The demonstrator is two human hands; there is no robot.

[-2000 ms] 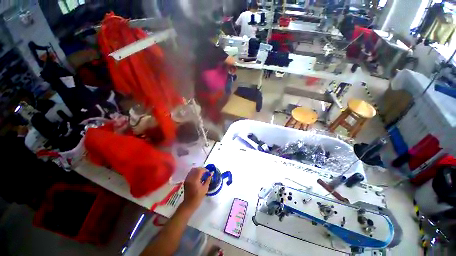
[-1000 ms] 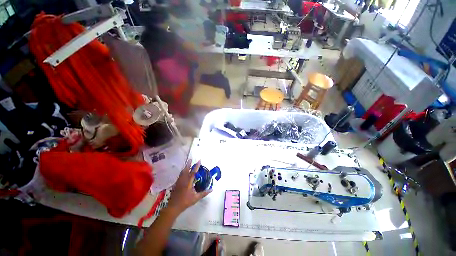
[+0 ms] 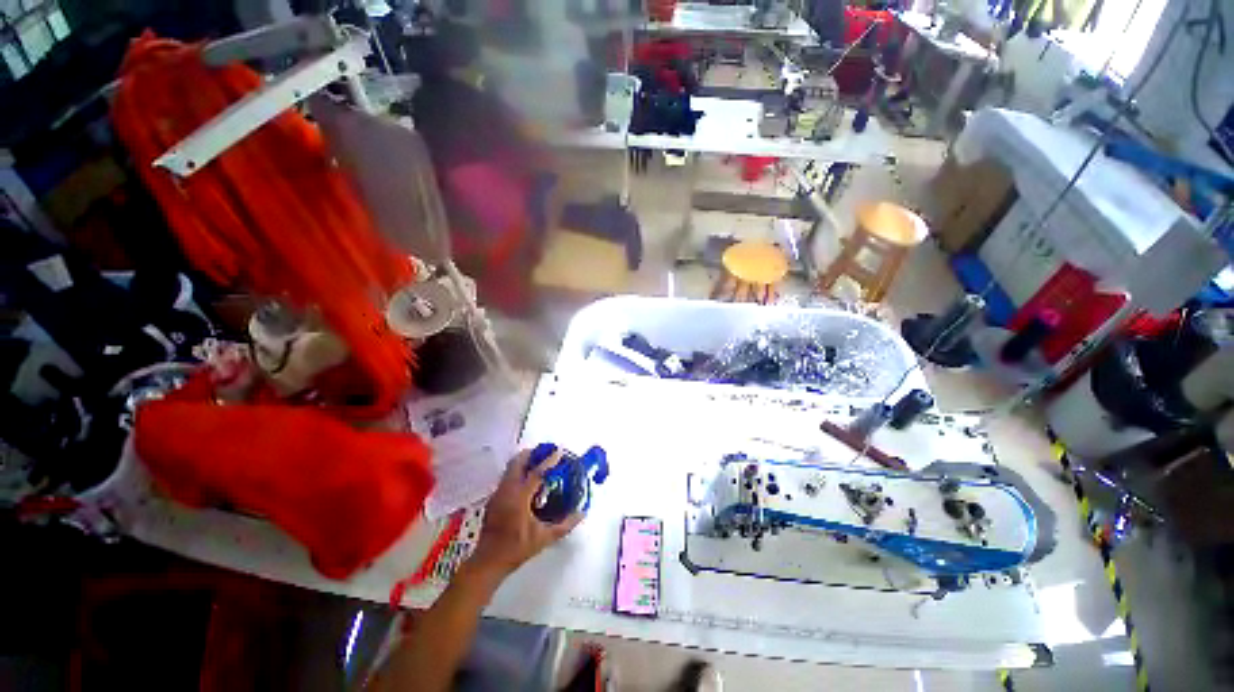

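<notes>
A dark round item with a blue strap (image 3: 564, 484), perhaps a head strap or camera band, is at the left part of the white sewing table (image 3: 636, 446). My left hand (image 3: 521, 516) reaches in from the lower left and holds it by its left and lower side; a blue loop end sticks out to its right. Blur hides its details and whether it touches the table. A phone with a pink-lit screen (image 3: 637, 566) lies flat to the right of my hand. My right hand is out of the picture.
A white and blue sewing machine (image 3: 866, 527) lies at the table's right. A white tub (image 3: 744, 346) with bagged dark pieces stands behind. Orange-red fabric (image 3: 291, 473) is heaped at left, beneath a hanging bundle (image 3: 257, 189). Wooden stools (image 3: 889, 227) stand beyond.
The view has swung right and down since the oldest frame. My left hand was more open around the blue item one second ago and now closes on it, with the item turned slightly.
</notes>
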